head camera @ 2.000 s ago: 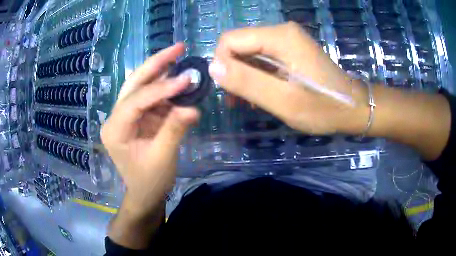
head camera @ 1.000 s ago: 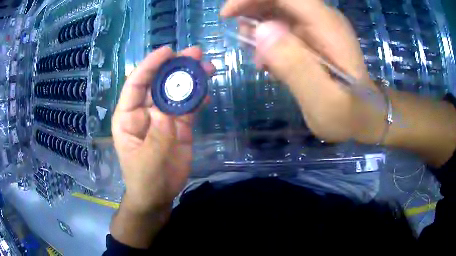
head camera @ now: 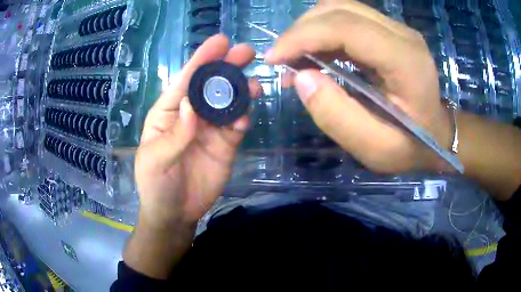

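My left hand [head camera: 185,145] holds a round black disc, likely a speaker driver [head camera: 200,94], by its edge between thumb and fingers. Its face with a silver-grey round centre is turned toward me. My right hand [head camera: 365,91] is to the right of the disc and holds silver tweezers [head camera: 394,111] between thumb and fingers. The tweezers' thin prongs point up and left, apart from the disc, and their rear end reaches past the palm to the wrist. Both hands are above the clear ribbed blister tray [head camera: 354,181].
A side blister tray [head camera: 117,74] at the left holds rows of black discs. More clear trays [head camera: 20,102] stand beyond it at the far left. A grey floor [head camera: 91,242] with a yellow line shows at the lower left. Thin looped wires or threads show at the lower right.
The disc's face is turned to me and uncovered by fingers, unlike two seconds ago. My right hand has moved right, away from the disc, and the tweezers show more fully.
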